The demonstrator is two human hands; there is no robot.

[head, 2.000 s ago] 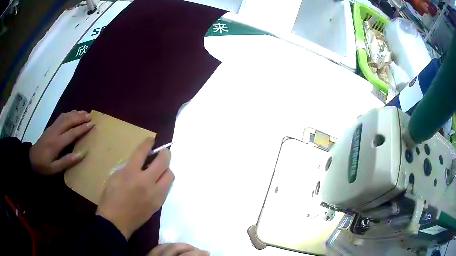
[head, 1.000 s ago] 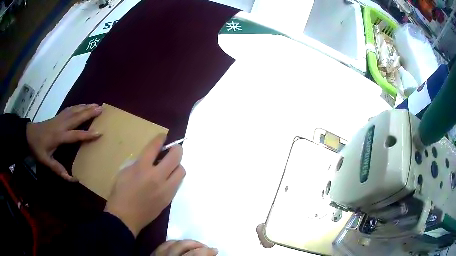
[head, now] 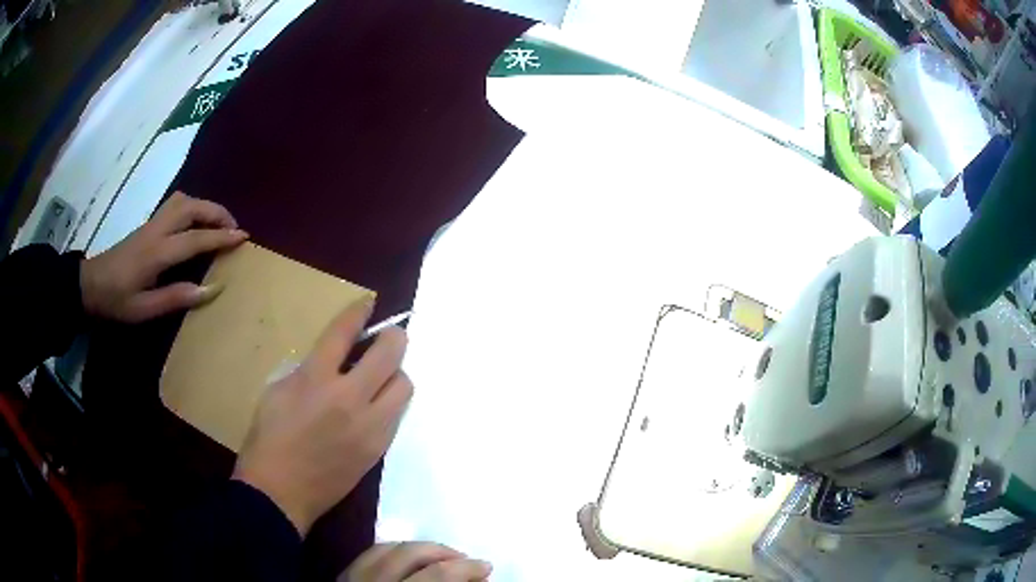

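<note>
A large dark maroon cloth panel (head: 341, 136) lies flat on the white table, with a curved notch at its right edge. A tan card template (head: 256, 324) lies on the panel. My left hand (head: 165, 262) rests at the card's upper left corner, fingers apart, its fingertips on the card's edge. My right hand (head: 329, 421) lies over the card's right side and holds a thin white marking stick (head: 386, 324) between its fingers. The stick's lower end is hidden by the hand.
The cream sewing machine head (head: 846, 352) stands at the right beside its bed plate (head: 682, 455). A lime-green basket (head: 838, 125) with pale scraps is behind it. Another person's fingers (head: 420, 563) show at the bottom edge. A red cord (head: 57, 489) hangs lower left.
My left hand has shifted up along the card's left edge, and its thumb has moved up onto the card. My right hand still holds the stick at the card's right side.
</note>
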